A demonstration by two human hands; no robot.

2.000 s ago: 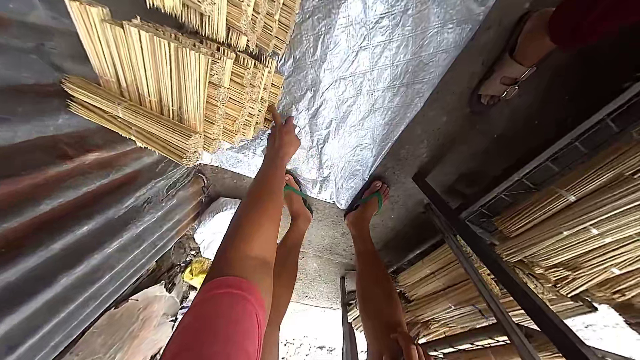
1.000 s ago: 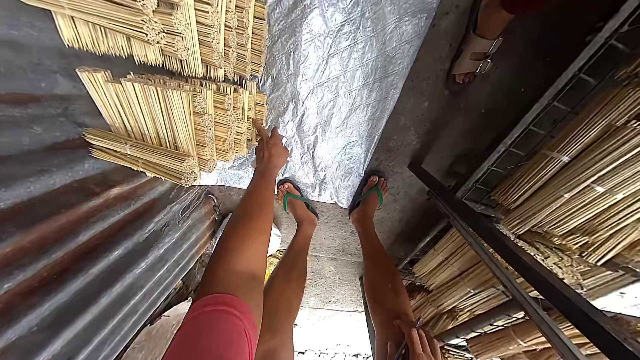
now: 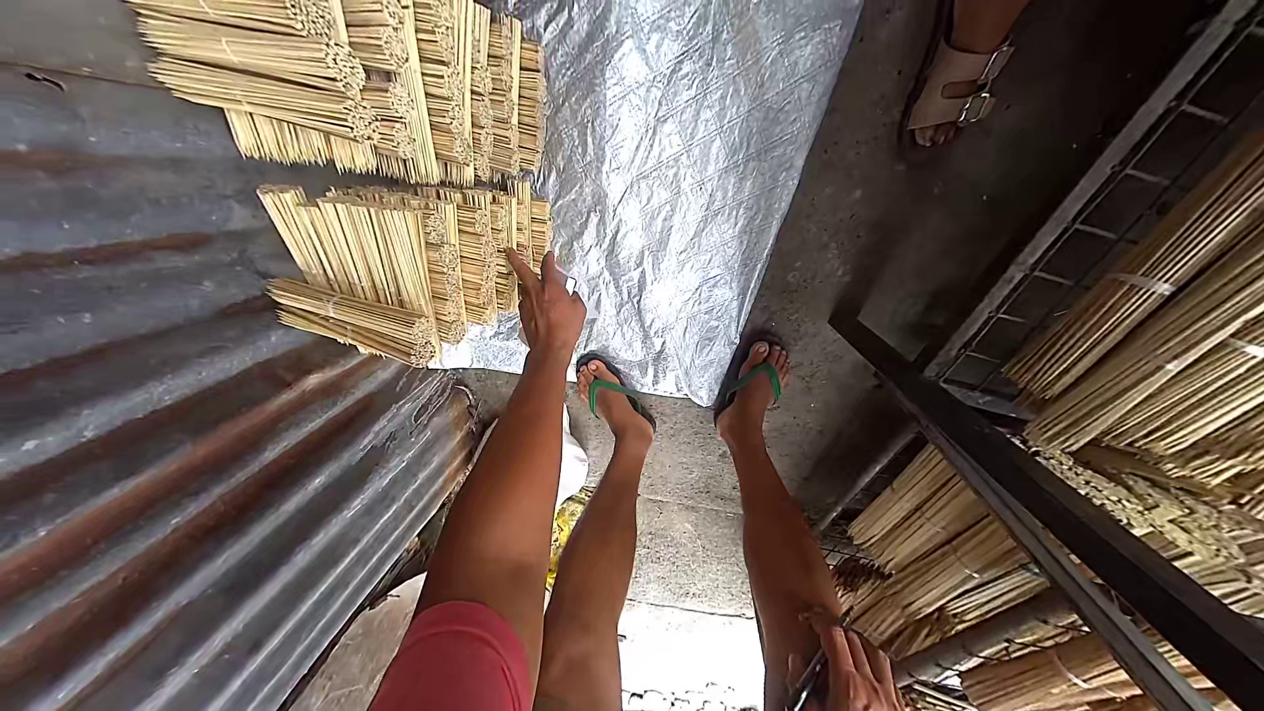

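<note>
Bundles of thin wooden or bamboo sticks [image 3: 375, 259] lie stacked in layers at the upper left, tied in small bunches, with a second stack [image 3: 326, 69] above them. My left hand [image 3: 551, 308] reaches out over the right edge of the nearer stack, its fingers spread and two of them pointing at the bundles; it grips nothing. Whether the fingertips touch the sticks I cannot tell. Low in the view, my right hand [image 3: 857, 671] rests by my right leg with a dark, slim object [image 3: 810, 681] at its fingers; the frame's edge partly hides it.
A silver plastic sheet [image 3: 681, 158] covers the floor ahead of my feet. Corrugated metal [image 3: 178, 474] runs along the left. At right, a dark metal frame [image 3: 1066, 494] stands before racks holding long stick bundles [image 3: 1165, 326]. Another person's sandalled foot [image 3: 953, 94] is at the upper right.
My left hand stays at the stack's right edge, its fingers shifting slightly. The view has moved, so more of the upper stack shows.
</note>
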